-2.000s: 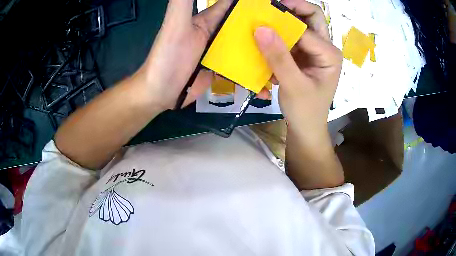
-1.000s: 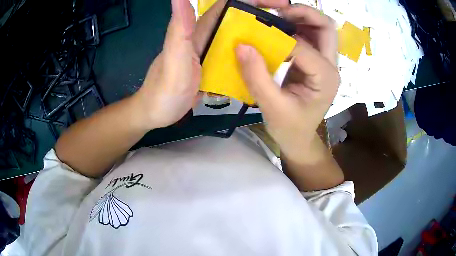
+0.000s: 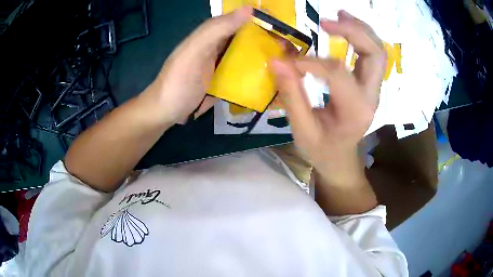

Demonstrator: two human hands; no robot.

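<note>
The black plastic frame (image 3: 281, 28) is tilted above the bench, with a yellow piece (image 3: 240, 73) covering its larger window. My left hand (image 3: 192, 70) holds the frame by its left side. My right hand (image 3: 338, 89) is blurred. Its thumb and index fingertips are at the right part of the yellow piece, and its other fingers are raised and apart. Whether the fingertips pinch anything is unclear. The sticker sheet (image 3: 221, 125) lies beneath, partly hidden by the hands and frame, with yellow rectangles showing at its top and lower edge.
A tangled heap of black frames (image 3: 75, 103) lies at left on the dark green bench. A large heap of white cut-out sheets (image 3: 421, 81) is at right, with loose yellow pieces (image 3: 393, 58) on it. A brown cardboard box (image 3: 405, 178) is below the bench edge.
The frame has tilted, so its black far bar and a gap beside the yellow piece now show. My right hand has shifted right, and its upper fingers have opened away from the frame.
</note>
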